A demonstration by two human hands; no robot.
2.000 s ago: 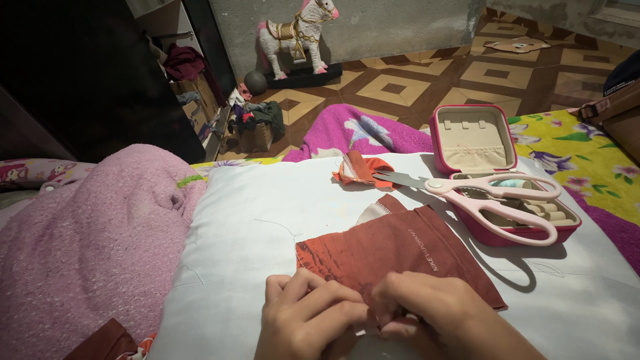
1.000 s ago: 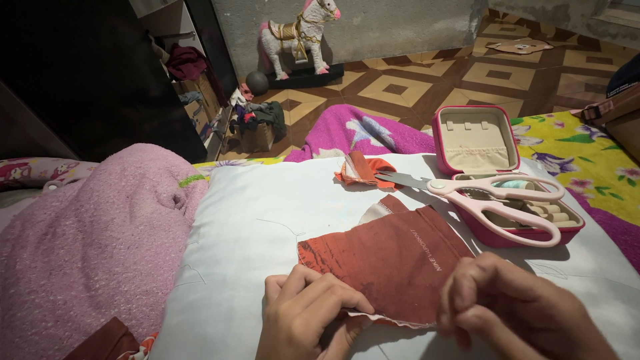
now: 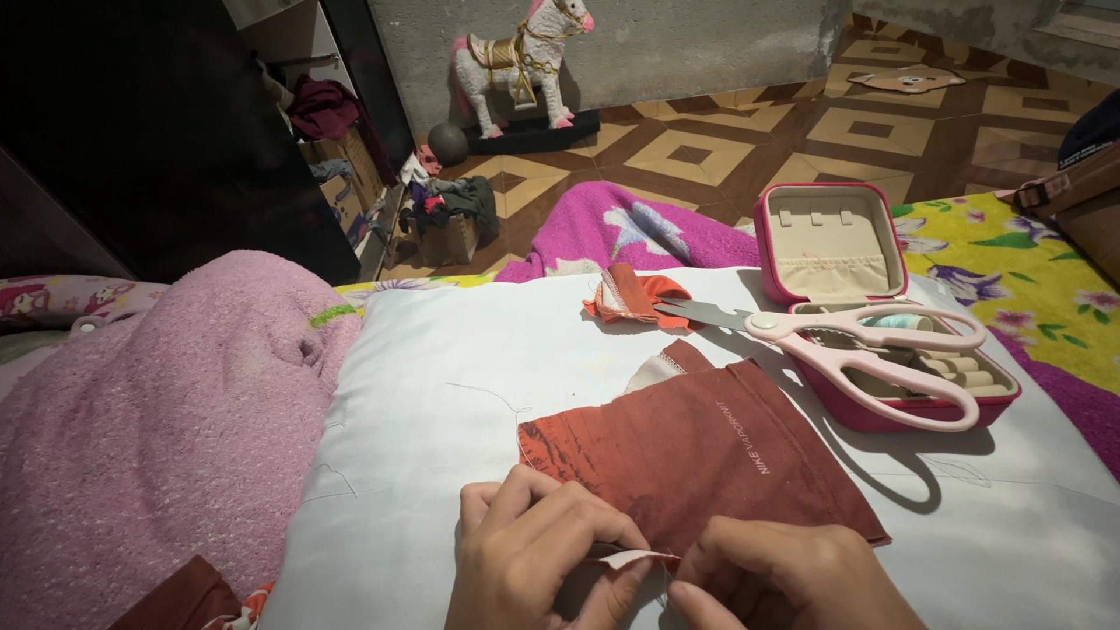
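A rust-red piece of fabric [image 3: 700, 446] with printed writing lies on a white pillow [image 3: 411, 385]. Its near edge, with a pale underside turned up, is pinched in my left hand [image 3: 551, 551]. My right hand [image 3: 779, 569] is at the same edge, thumb and fingertips close together beside fine thread; a needle cannot be made out. Pink-handled scissors [image 3: 814, 341] rest across an open pink-red case [image 3: 945, 416] holding a pale blue thread spool [image 3: 897, 324]. The blades touch a crumpled orange-red scrap [image 3: 643, 297]. A loose thread [image 3: 481, 394] curls left of the fabric.
A pink fleecy blanket [image 3: 175, 411] bulges at the left. Beyond the pillow are a magenta blanket [image 3: 595, 227] and a yellow floral cover [image 3: 1006, 262]. A toy horse [image 3: 516, 70] stands by the wall, near a box of clothes [image 3: 451, 236]. A brown bag [image 3: 1076, 201] is at the right edge.
My right hand was at the fabric's edge, moved off to the right, and is now back beside my left hand. My left hand keeps its hold on the edge.
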